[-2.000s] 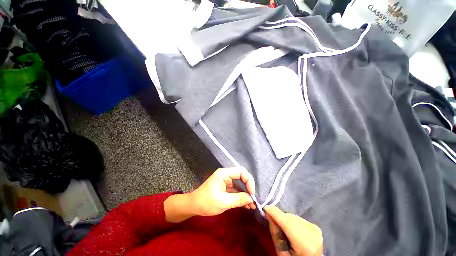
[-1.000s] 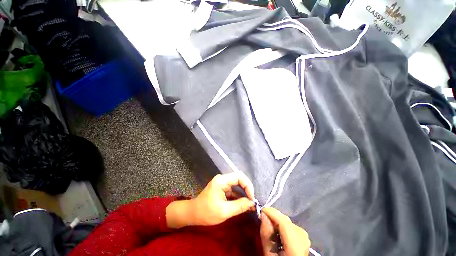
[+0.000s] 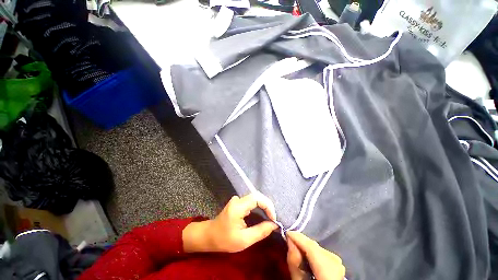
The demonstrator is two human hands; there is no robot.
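A grey garment [image 3: 366, 164] with white piping [image 3: 236, 164] lies spread over the table and hangs over its near edge. A white panel [image 3: 308, 126] lies on its middle. My left hand [image 3: 232, 224] pinches the piped edge between thumb and forefinger, where white lines meet. My right hand [image 3: 312, 258] pinches the same corner just to the right, fingertips almost touching the left ones. A dark object shows partly inside my right hand; it is too hidden to make out. The right hand is partly cut off by the bottom edge.
A white tabletop [image 3: 158, 33] shows at the upper left. A blue bin [image 3: 112, 98], a black plastic bag [image 3: 49, 164] and a green bag [image 3: 24, 87] stand at left. A printed bag [image 3: 431, 24] lies upper right. More grey garments [image 3: 470, 128] lie at far right.
Both hands stay at the piped corner, with the left slightly lower. The right hand has shifted a little left since the oldest frame, and the dark object in it shows less.
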